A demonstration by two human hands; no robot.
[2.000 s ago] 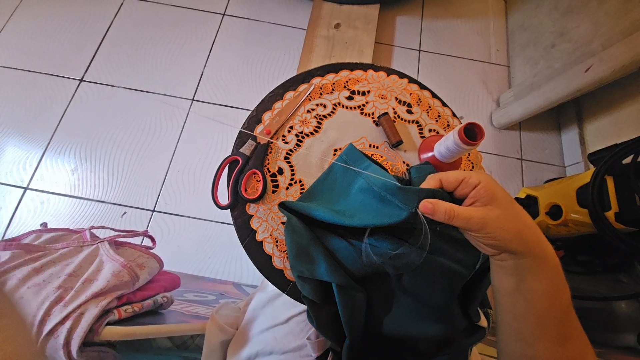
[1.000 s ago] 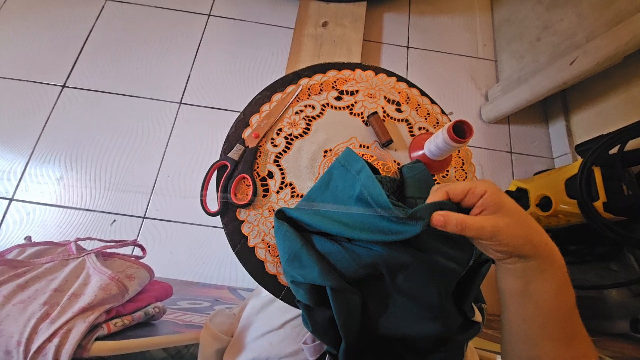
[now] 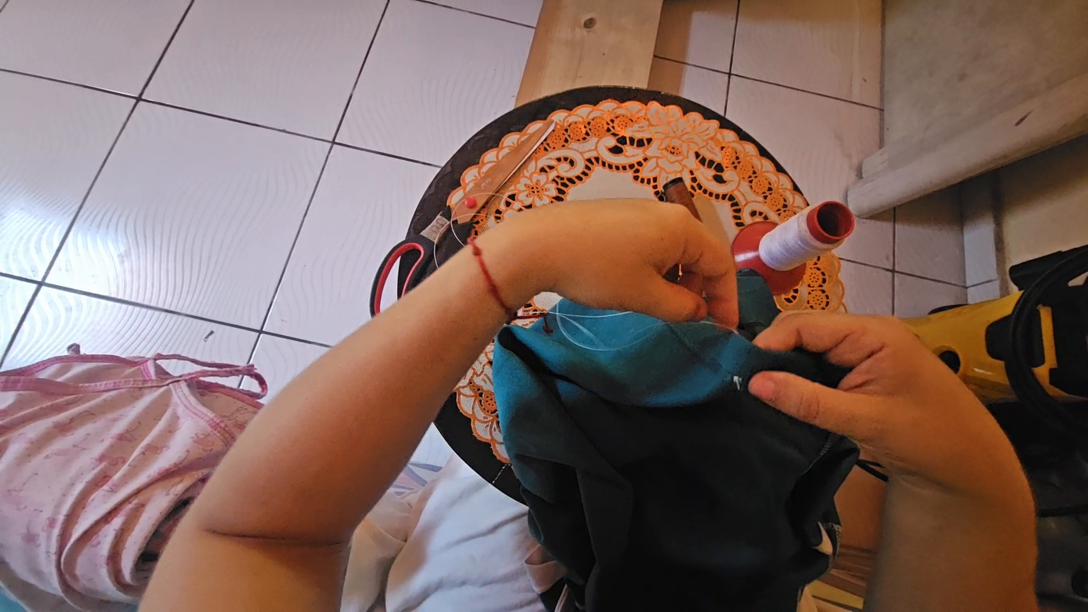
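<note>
A dark teal cloth garment hangs over the near part of a round table. My right hand pinches its folded edge between thumb and fingers. My left hand, with a red string at the wrist, has its fingertips at the same edge; whether they hold a needle is hidden. A loose pale thread loops over the cloth. A red spool of white thread stands just beyond my right hand. Scissors with red and black handles lie at the table's left, partly behind my left forearm.
An orange and white openwork doily covers the round black table. A brown object lies beyond my left hand. Pink clothing is piled at lower left, a wooden board is behind, and a yellow and black machine stands right.
My left hand and forearm have come into view over the table and reached the cloth edge. My right hand still holds the cloth. The spool and scissors have stayed on the table.
</note>
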